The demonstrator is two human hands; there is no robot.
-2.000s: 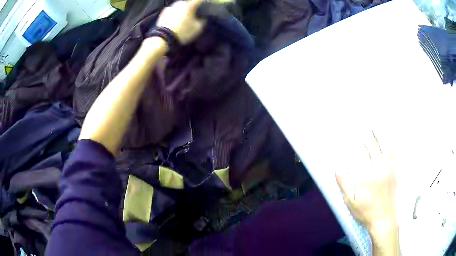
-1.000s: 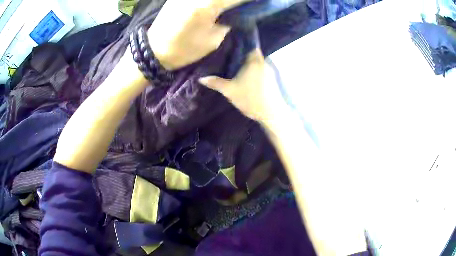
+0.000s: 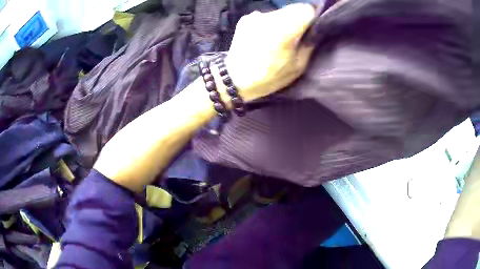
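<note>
A bulky garment with thin, striped brown-purple lining (image 3: 368, 105) is spread in the air over the white table (image 3: 408, 194), partly blurred. My left hand (image 3: 273, 52), with two dark bead bracelets at the wrist, is closed on the garment's upper left edge; its fingertips are hidden by cloth. My right forearm shows at the right edge, but my right hand is not visible, behind the cloth or beyond the picture's edge.
Dark garments (image 3: 123, 89) are piled at the left, with yellow pieces (image 3: 158, 196) among them. A white object with a blue panel (image 3: 31, 29) is at the upper left. The table's near edge runs beside my lap. Small dark marks or threads lie on the table.
My left hand has moved right from the pile, and the lining cloth now spreads across the table. My right arm has moved from the middle to the far right.
</note>
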